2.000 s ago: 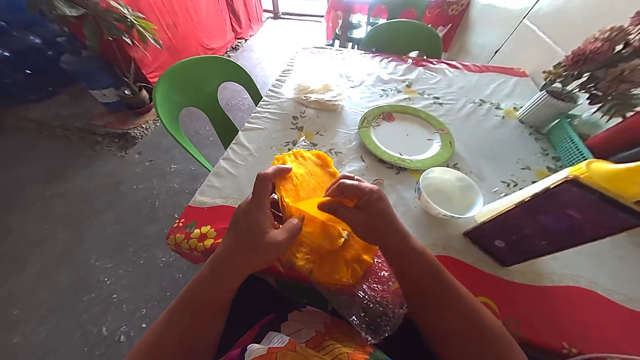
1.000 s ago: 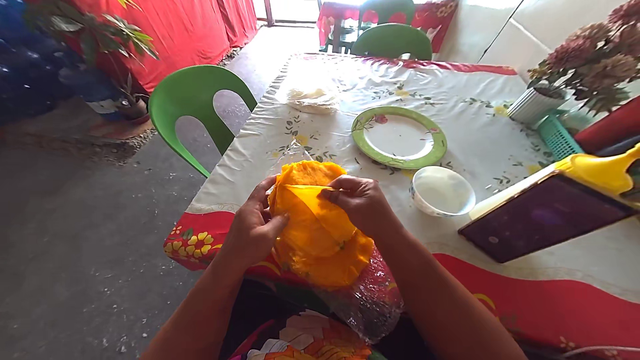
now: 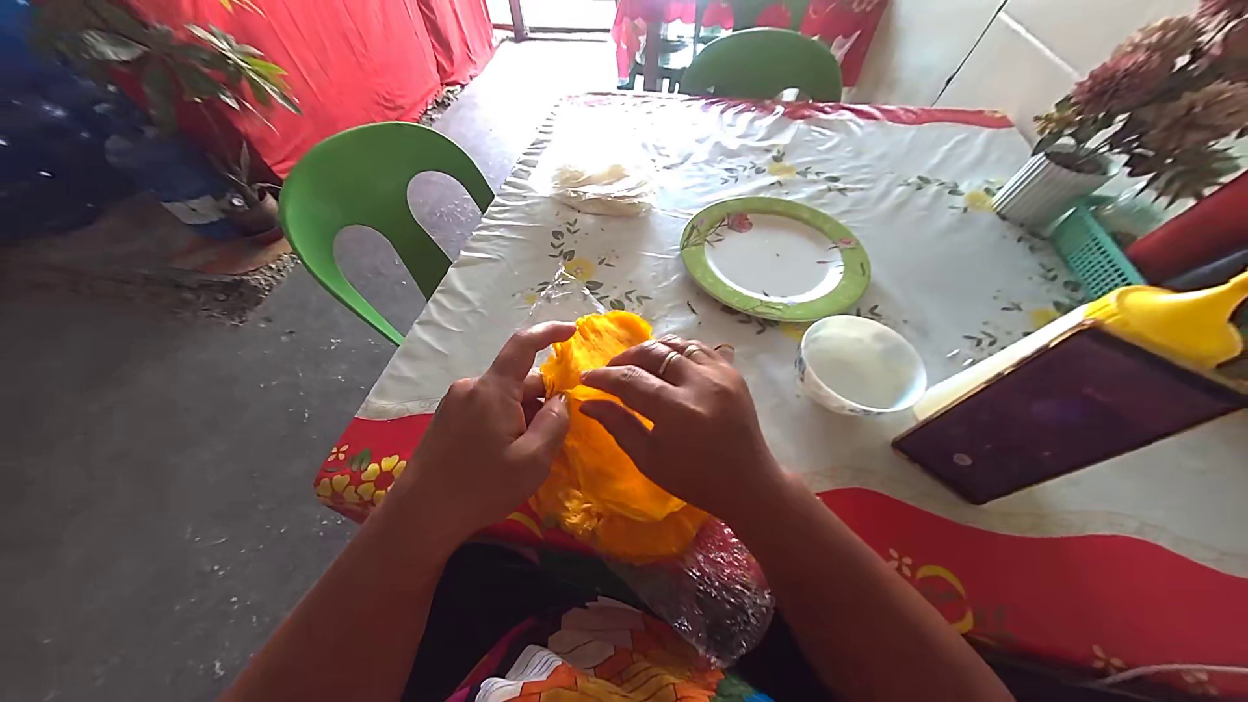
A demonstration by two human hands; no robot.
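Observation:
A stack of thin, soft orange-yellow sheets (image 3: 619,468) lies over clear plastic wrap (image 3: 717,595) at the near table edge, above my lap. My left hand (image 3: 497,434) grips the left edge of the sheets between thumb and fingers. From the right, my right hand (image 3: 678,414) reaches over them, its fingertips at a fold near the top; two rings show on its fingers. Whether it pinches a single layer is hard to see. Beyond the hands are a green-rimmed plate (image 3: 775,258) with nothing on it, a small white bowl (image 3: 861,365) and a pile of thin whitish sheets (image 3: 604,187).
A tablet (image 3: 1063,409) leans against a yellow-topped container (image 3: 1175,317) at the right. Behind it are a teal basket (image 3: 1097,253) and a potted flower plant (image 3: 1053,185). Green chairs stand left (image 3: 380,205) and at the far end (image 3: 765,60) of the cloth-covered table.
The raised orange flap between my hands now lies lower, and my right hand has moved over the sheets toward my left fingers. The left hand still holds the left edge.

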